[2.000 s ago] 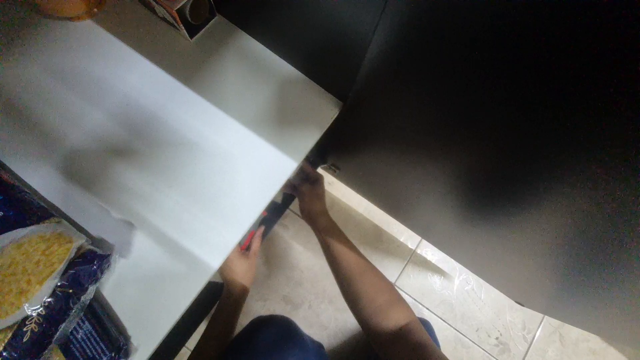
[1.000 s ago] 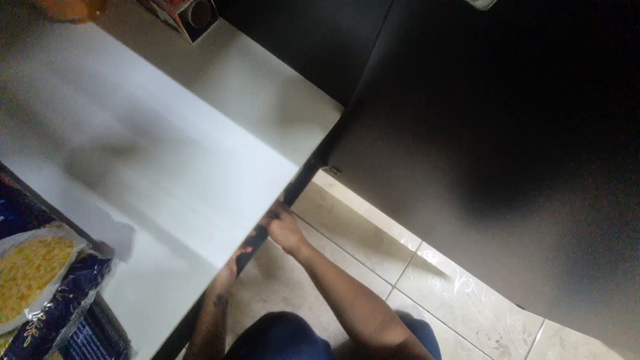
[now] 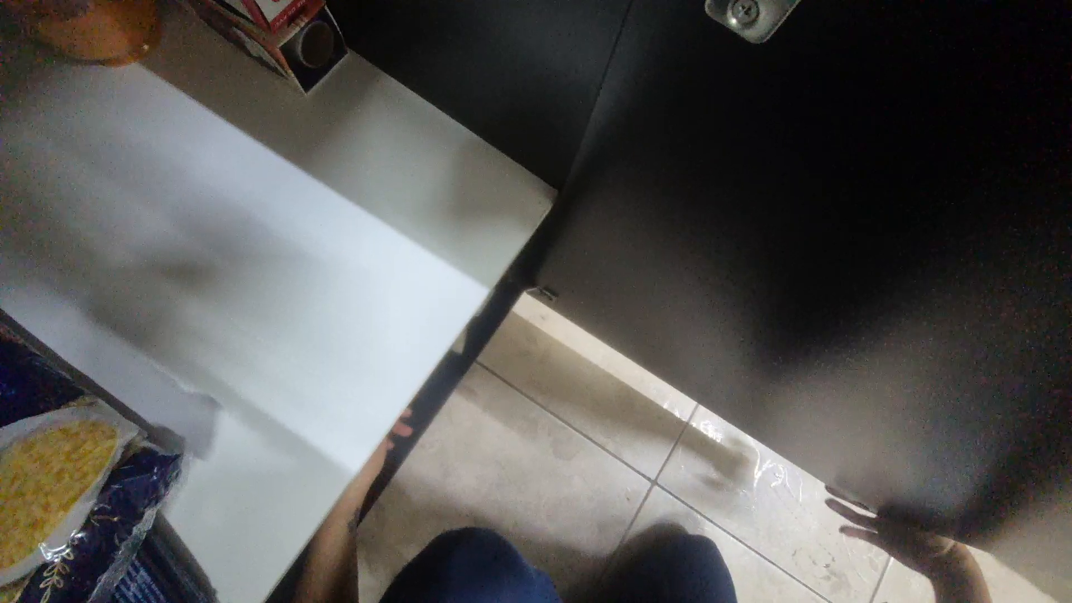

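Observation:
My left hand [image 3: 392, 435] is at the front edge of a white shelf [image 3: 335, 293], partly hidden below it, beside a dark strip; whether it holds anything cannot be seen. My right hand [image 3: 900, 532] is far to the right, its fingers spread at the lower edge of a large dark panel [image 3: 712, 335], which looks like a cabinet door. A small metal piece [image 3: 543, 293] sits at the panel's corner near the shelf.
A blue plastic package with yellow contents [image 3: 59, 477] lies on the left. At the back stand an orange container [image 3: 100, 29] and an open cardboard box [image 3: 306, 50]. A metal fitting with a screw [image 3: 745, 12] is on the panel. Below are floor tiles [image 3: 519, 452] and my knees.
My right hand has moved from the shelf's front edge to the dark panel's lower edge at the right. My left hand stays near the shelf edge; the red item seen there two seconds ago is out of sight.

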